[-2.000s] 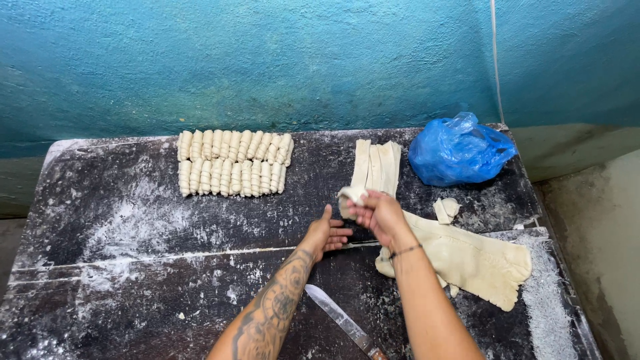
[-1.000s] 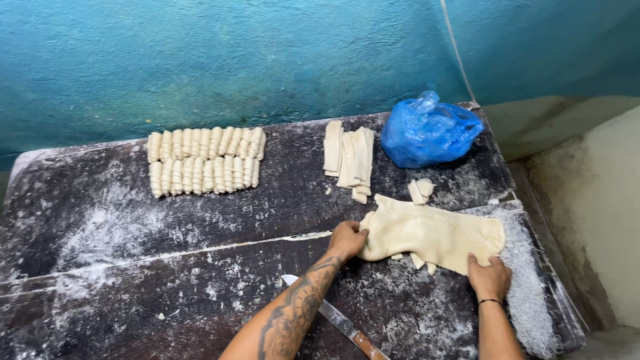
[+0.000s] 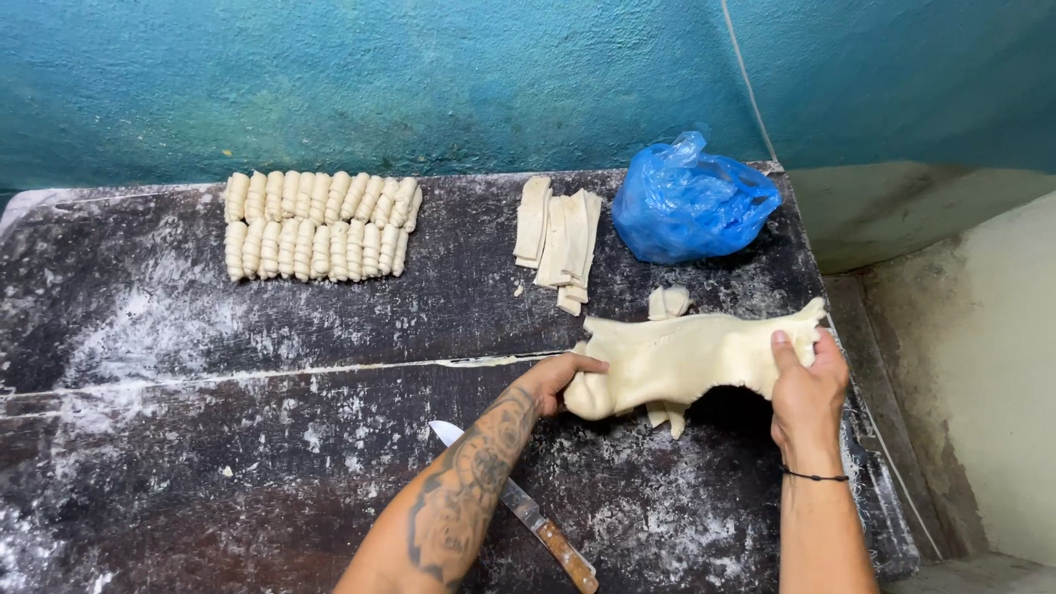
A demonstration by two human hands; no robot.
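Note:
A sheet of pale dough is stretched between my two hands, lifted at least partly off the dark floured table. My left hand grips its left end, the thumb on top. At the right end, my right hand pinches the dough between thumb and fingers. Small dough scraps lie behind the sheet, and more scraps show at its near edge. Flat dough strips lie in an overlapping pile farther back. A knife with a wooden handle lies partly hidden beneath my left forearm.
Two rows of rolled, ridged dough pieces lie at the back left. A blue plastic bag sits at the back right, near the blue wall. A seam crosses the floured wooden table.
Both hands, which were near the strips two seconds ago, now hold the dough sheet. Since one second ago its right end has been raised and its shape has stretched and bent.

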